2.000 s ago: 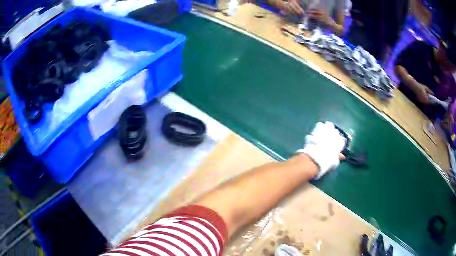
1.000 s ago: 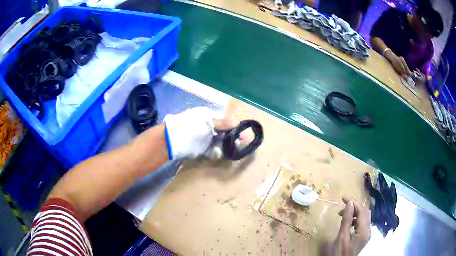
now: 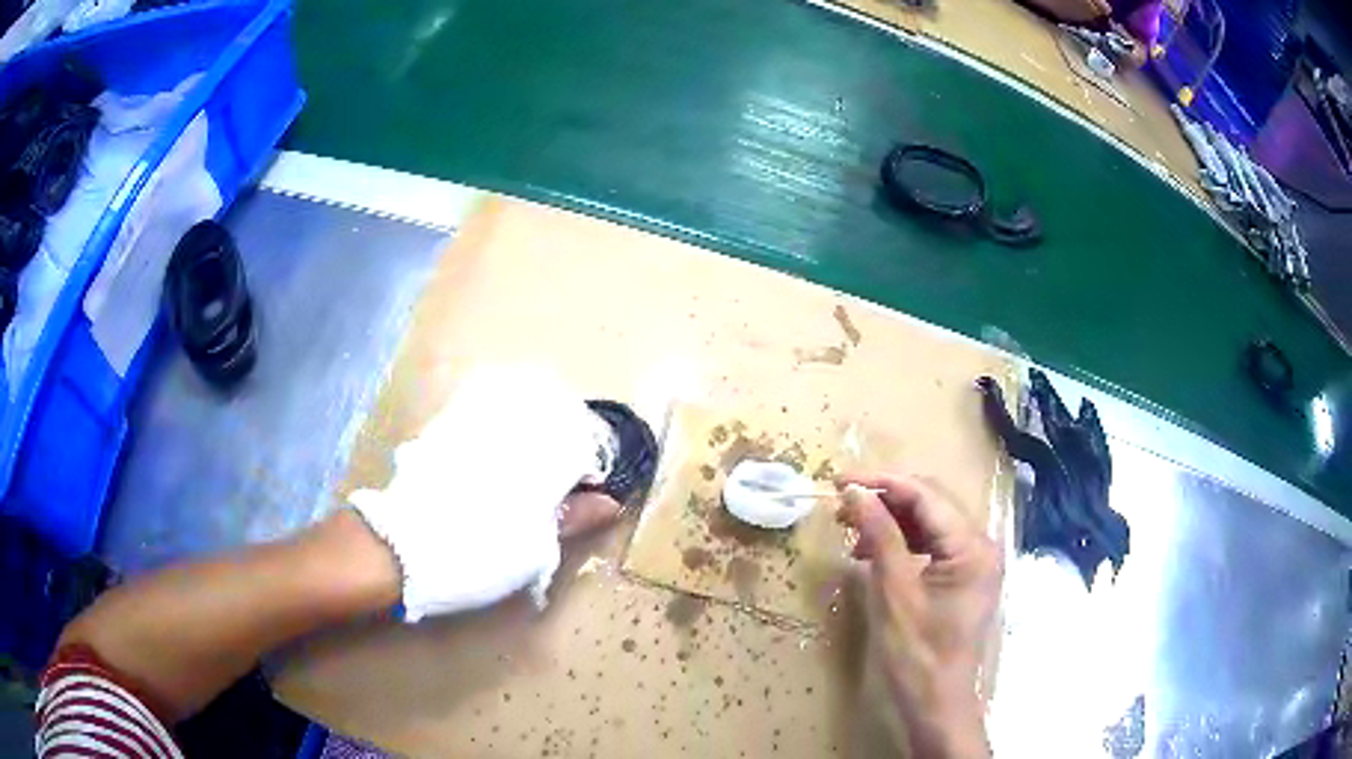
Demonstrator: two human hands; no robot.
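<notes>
My left hand (image 3: 497, 489), in a white knit glove, holds a black oval ring (image 3: 629, 449) over the cardboard mat, left of the small glue pad. The glove hides much of the ring. My bare right hand (image 3: 922, 571) pinches a thin pale cotton swab (image 3: 819, 491) between thumb and fingers. The swab's tip is in the white glue cup (image 3: 767, 495). The cup sits on the brown-spotted glue pad (image 3: 672, 541). A fanned pile of black strip pieces (image 3: 1071, 472) lies right of the mat.
A blue tote (image 3: 148, 223) with black rings stands at the left. A black oval ring stack (image 3: 211, 304) lies beside it on the metal bench. The green belt (image 3: 623, 134) carries a ring with a strip (image 3: 937, 184) and another black piece (image 3: 1269, 365).
My left hand first left the belt and took hold of a ring, then moved it down beside the glue pad. My right hand came into view with the swab. The camera view has shifted right.
</notes>
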